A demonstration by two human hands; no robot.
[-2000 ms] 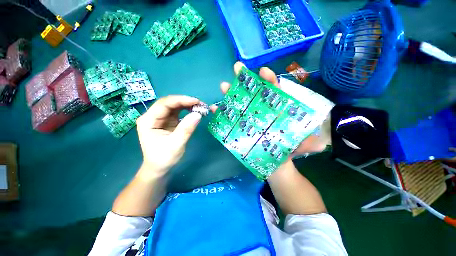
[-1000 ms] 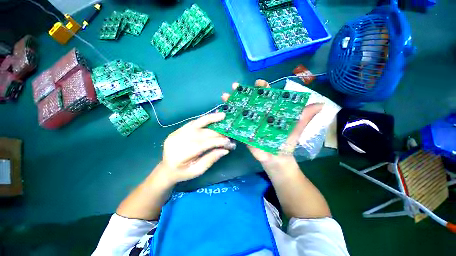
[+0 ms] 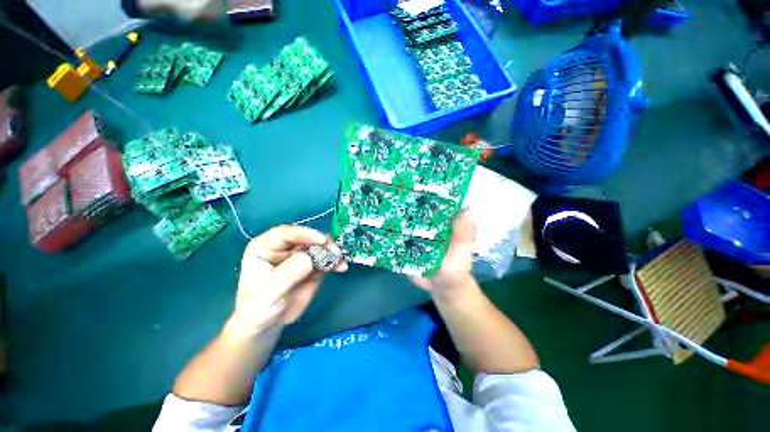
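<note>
A green PCB panel point(image 3: 405, 201) with a grid of small boards is held up in front of me, its face towards the camera. My right hand point(image 3: 454, 257) grips it at the lower right edge; most of the fingers are hidden behind it. My left hand point(image 3: 279, 274) pinches a small silver-brown piece point(image 3: 324, 257) between thumb and fingers, close to the panel's lower left corner. Whether the piece touches the panel I cannot tell.
A blue tray point(image 3: 393, 99) holds boards. A fanned PCB stack point(image 3: 279, 80), loose PCB pile point(image 3: 173, 173) and bubble-wrapped packs point(image 3: 74, 181) lie left. A blue fan point(image 3: 566, 118), white packet point(image 3: 498, 207), black pad point(image 3: 582, 232) and folding chair point(image 3: 680, 287) are right. Another person's hand point(image 3: 181, 7) shows at the top.
The panel has turned more upright and shows its face squarely. My left hand has moved down and left, with the small piece now clearly visible. Another person's hand has appeared at the top.
</note>
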